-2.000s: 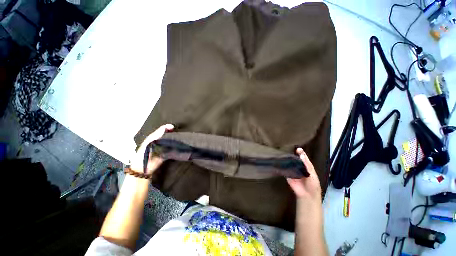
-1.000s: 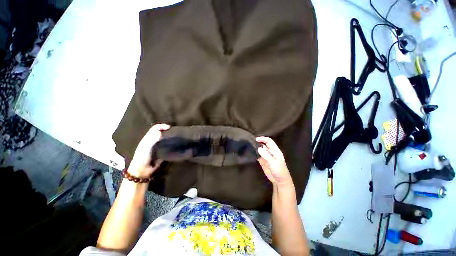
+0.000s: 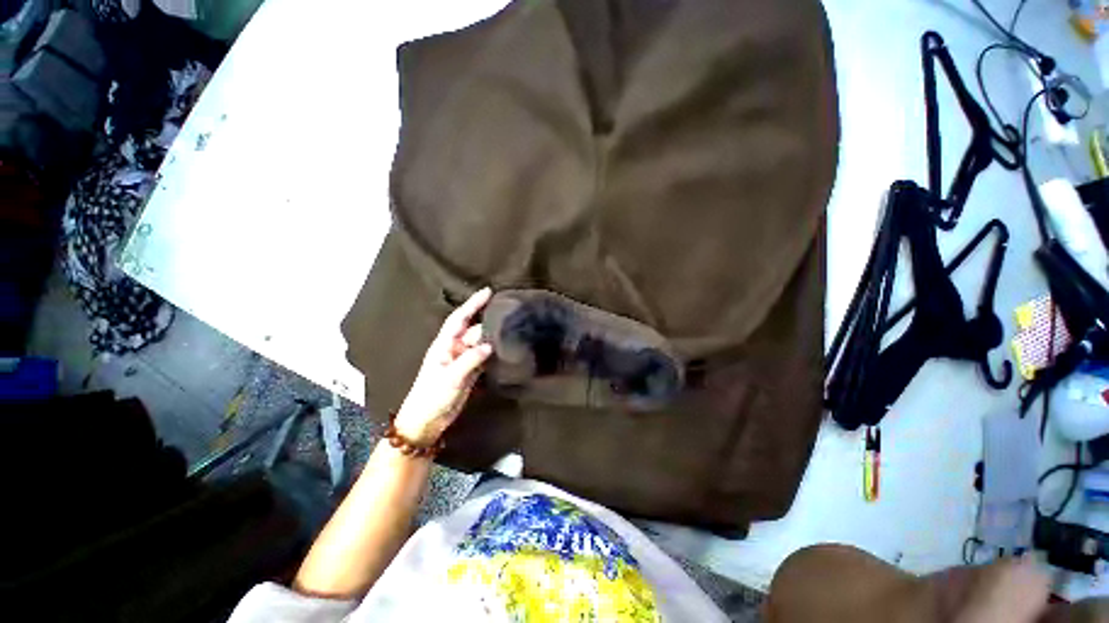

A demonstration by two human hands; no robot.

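Observation:
Dark brown culottes or wide-leg shorts (image 3: 511, 170) lie on the white table, legs pointing away from me. Their waist opening (image 3: 584, 353) faces me and gapes, with dark cloth inside. My left hand (image 3: 452, 375) is at the left end of the waistband, thumb and fingers around its edge. My right hand (image 3: 991, 596) is off the garment at the bottom right, blurred; whether it holds anything is unclear. More matching brown cloth (image 3: 632, 469) lies flat underneath.
Several black hangers (image 3: 894, 316) lie right of the garment, with a small yellow-orange tool (image 3: 872, 465) below them. Cables, a white bottle (image 3: 1073, 225) and a grey box (image 3: 1012, 469) are along the right side. Patterned fabric (image 3: 103, 243) is heaped beyond the table's left edge.
My right hand has let go of the waistband and moved to the bottom right. The waist opening has become shorter and sagged. My left hand stays at its left end.

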